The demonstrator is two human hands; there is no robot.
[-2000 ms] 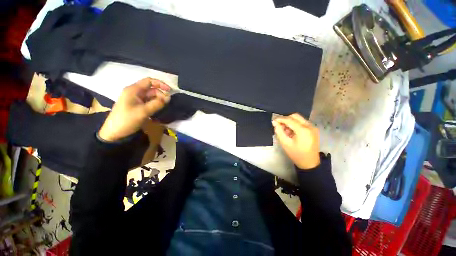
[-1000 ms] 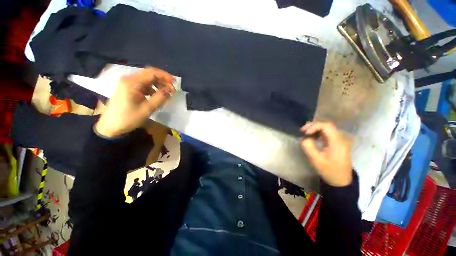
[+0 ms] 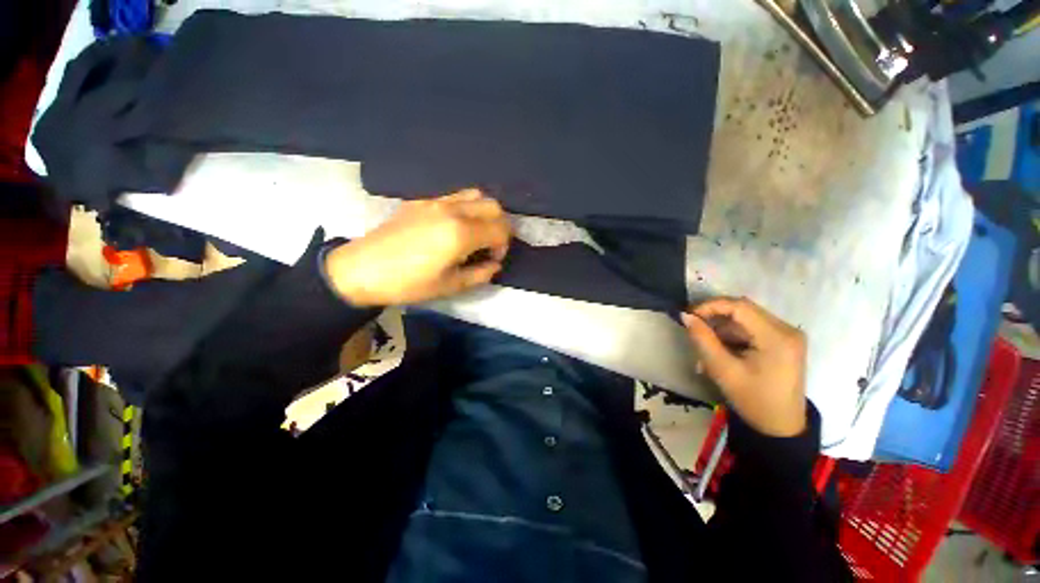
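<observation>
A long black garment panel (image 3: pixel 456 114) lies flat across the table. A smaller black cloth piece (image 3: pixel 582 268) lies along its near edge at the right, partly folded, with a pale gap between the two. My left hand (image 3: pixel 424 248) is at the left end of the smaller piece, fingers bent down on it; its fingertips are partly hidden. My right hand (image 3: pixel 750 355) pinches the near right corner of the smaller piece between thumb and finger.
The steam iron (image 3: pixel 850 46) stands at the upper right, cut off by the frame. The stained whitish table cover (image 3: pixel 798 228) shows at the right. Dark cloth (image 3: pixel 114 325) hangs at the near left by an orange item (image 3: pixel 126 267). Red crates (image 3: pixel 912 490) stand at the lower right.
My left hand has moved right along the near edge onto the smaller piece. My right hand, further right than two seconds ago, holds its corner. The view has shifted, so the iron sits higher.
</observation>
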